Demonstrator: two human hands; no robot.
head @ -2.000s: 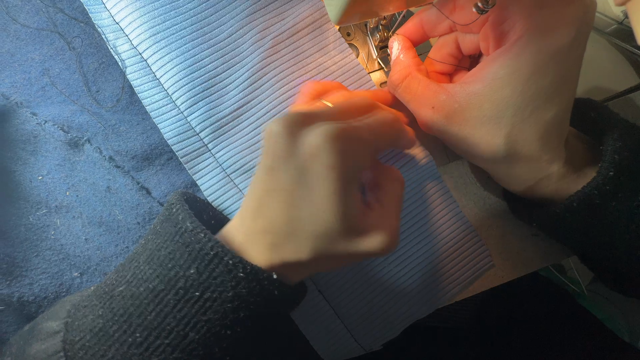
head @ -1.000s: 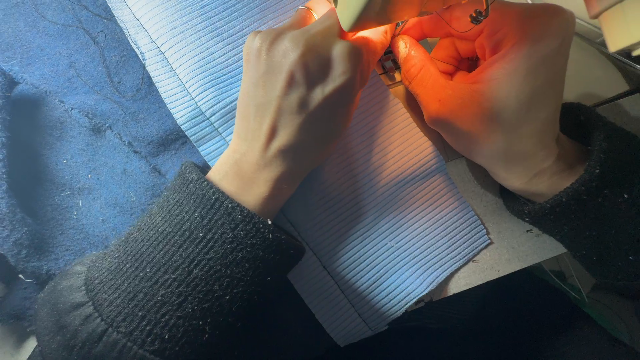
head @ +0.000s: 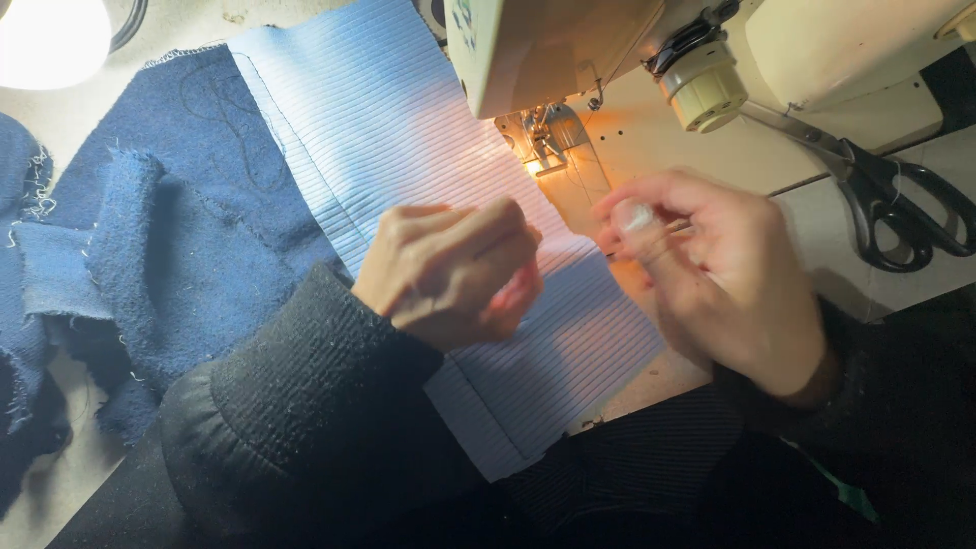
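Note:
My left hand (head: pixel 457 271) is curled above the middle of a light blue ribbed fabric panel (head: pixel 366 99); its fingertips are hidden, so whether it holds anything does not show. My right hand (head: pixel 709 267), slightly blurred, is off the panel's right edge with thumb and fingers bent close together; a thin brownish thing shows behind the thumb, too unclear to name. Above and between the hands is the lit presser foot (head: pixel 543 145) of a sewing machine (head: pixel 557 53). The panel lies just left of the foot, and thin thread hangs near it.
Dark blue woolly fabric (head: pixel 221 267) with frayed edges lies to the left. Black-handled scissors (head: pixel 884 183) rest at the right, by the machine's cream dial (head: pixel 701 88). A bright lamp (head: pixel 53 38) stands at the top left. The panel's lower end hangs over the table edge.
Both hands have moved away from the presser foot, toward me. The foot, partly covered by fingers before, now shows fully. The view has shifted, showing more of the machine and the scissors.

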